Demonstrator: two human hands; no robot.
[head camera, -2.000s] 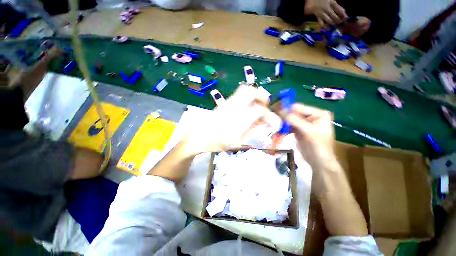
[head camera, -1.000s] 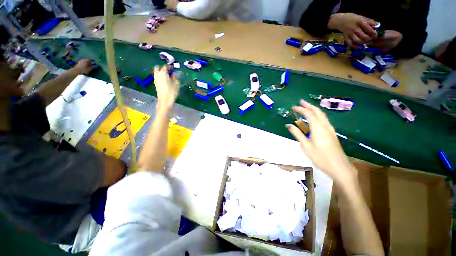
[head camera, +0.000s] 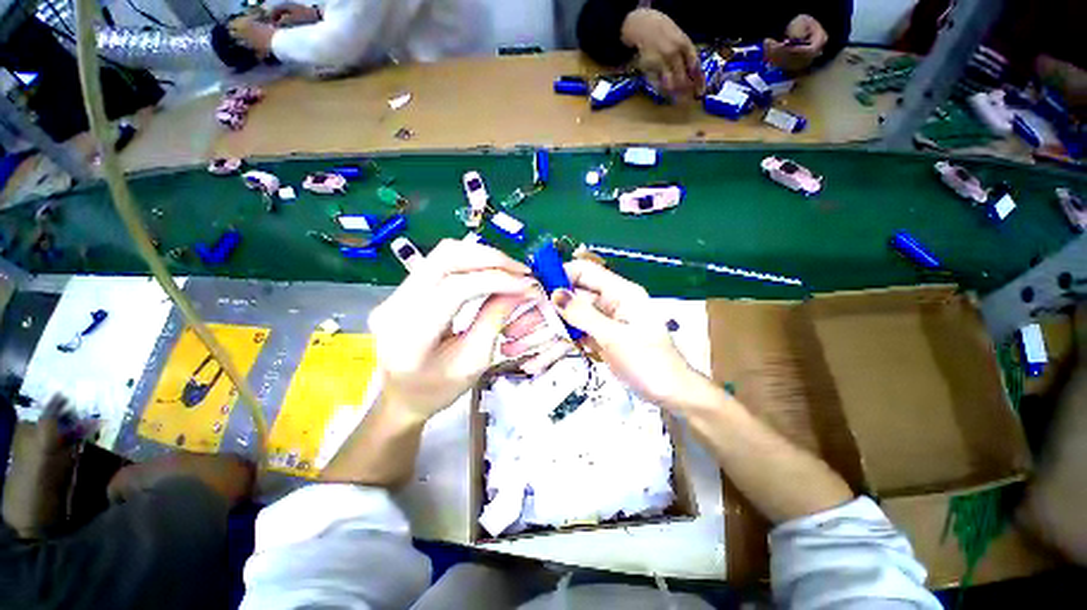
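A blue battery (head camera: 551, 272) is held between my two hands above the back edge of the box of stickers (head camera: 572, 471). My right hand (head camera: 614, 328) grips it from the right with thumb and fingers. My left hand (head camera: 447, 328) is curled against its left side, its fingertips partly hidden. Wires run down from the battery to a small green circuit board (head camera: 570, 405), which hangs over the heaped white stickers. Whether a sticker is between my fingers cannot be told.
The green conveyor belt (head camera: 715, 238) behind carries blue batteries, pink housings (head camera: 651, 199) and a thin white strip (head camera: 697, 265). An open brown carton (head camera: 894, 393) stands right. Yellow printed sheets (head camera: 203, 387) lie left. Across the belt, a person's hands (head camera: 665, 54) handle batteries.
My hands were apart over the belt a second ago. They have come back together above the sticker box with a battery and its board. The view has shifted.
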